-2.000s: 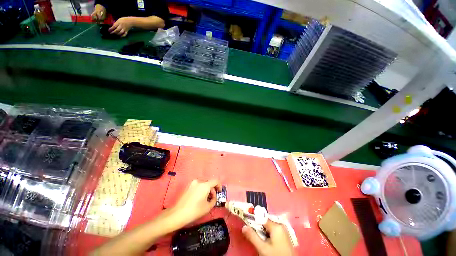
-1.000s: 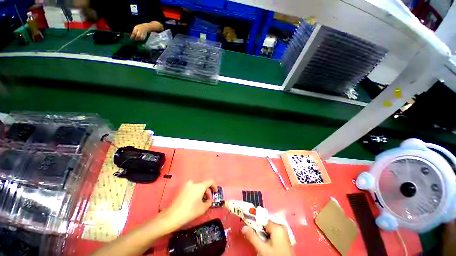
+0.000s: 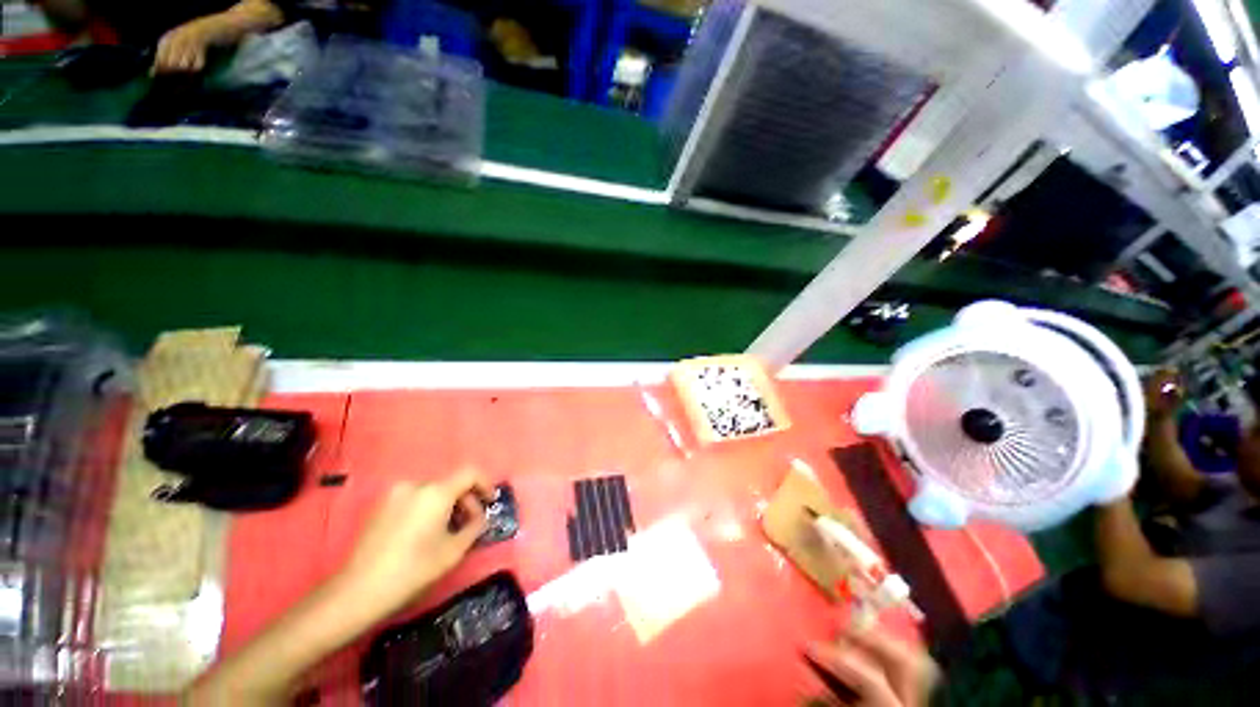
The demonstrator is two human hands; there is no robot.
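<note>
My left hand pinches a small dark part with a metallic face, low over the red mat. A black rounded housing lies just below it. A white glue gun with orange-red details lies over a tan card. My right hand, blurred and cut off by the bottom edge, is at the gun's rear end; a thin dark shape shows by its fingers, and its grip is unclear. Black strips and a pale sheet lie on the mat between the hands.
Another black unit lies on yellow-tan sheets, beside a clear blister tray. A parts box, dark strip and fan stand right. The green belt runs behind; people show at both sides.
The view has turned right. The glue gun has moved from beside the small part to the tan card, and my right hand with it. My left hand still holds the part.
</note>
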